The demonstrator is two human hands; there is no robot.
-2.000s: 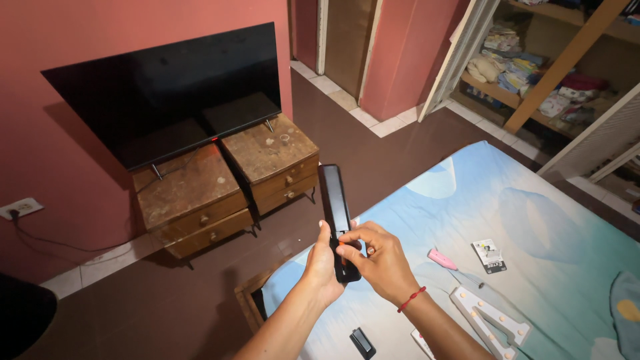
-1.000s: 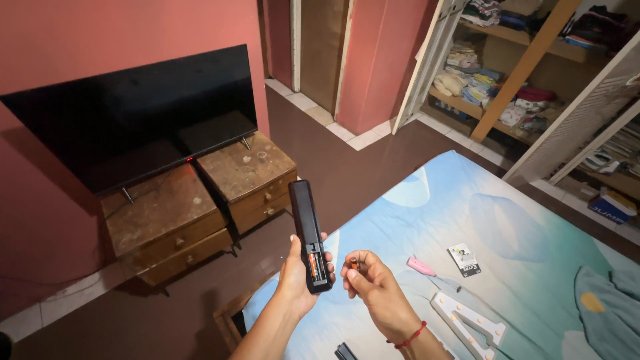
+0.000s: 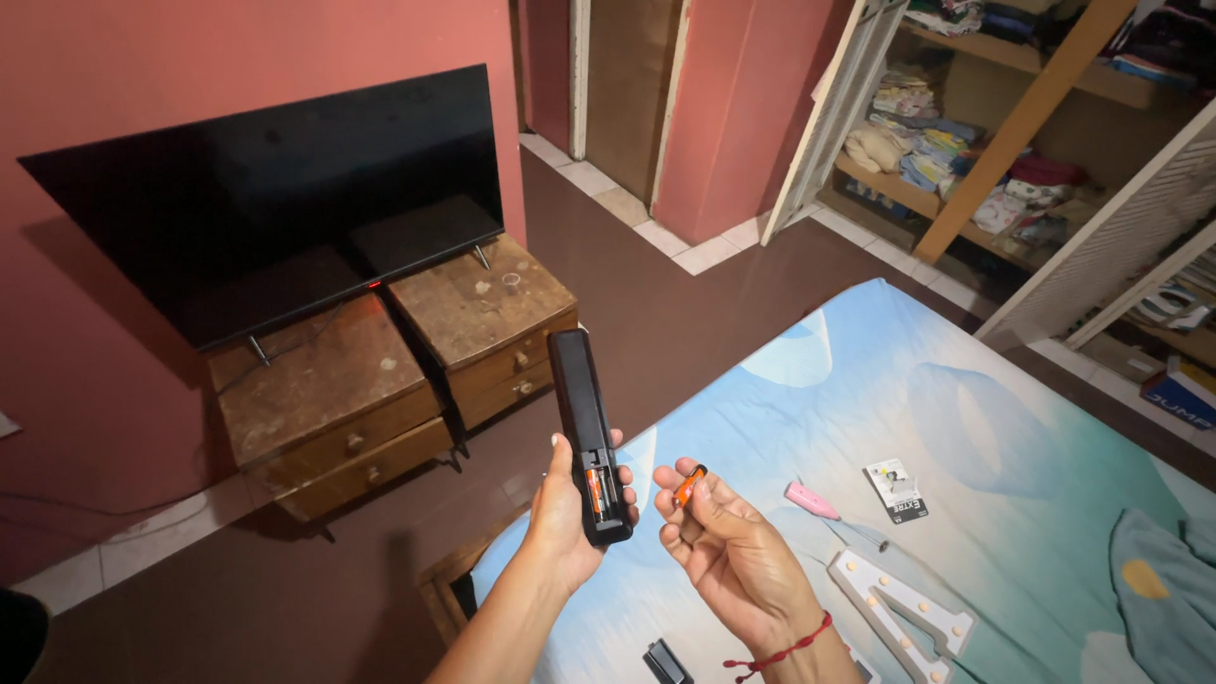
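Note:
A black remote control [image 3: 581, 399] lies back side up in my left hand [image 3: 565, 522], its battery compartment uncovered. One orange and black battery [image 3: 597, 489] sits in the left slot of that compartment; the slot beside it looks dark. Between the thumb and fingers of my right hand [image 3: 746, 560], just right of the remote, is another orange and black battery [image 3: 690, 486]. A small black plastic cover [image 3: 667, 662] rests on the bed below both hands. A battery blister card [image 3: 895, 491] lies on the sheet farther right.
The bed [image 3: 760, 418] bears a pink-handled tool [image 3: 812, 500] with a thin metal shaft, a white letter A with small bulbs [image 3: 902, 617] and a green cloth [image 3: 1164, 589]. A television [image 3: 285, 209] stands across two wooden nightstands [image 3: 323, 380]. Open shelves [image 3: 883, 171] hold folded clothes.
My right hand was at the remote's battery compartment two seconds ago and has since moved off to the right. The battery in its fingers now shows plainly.

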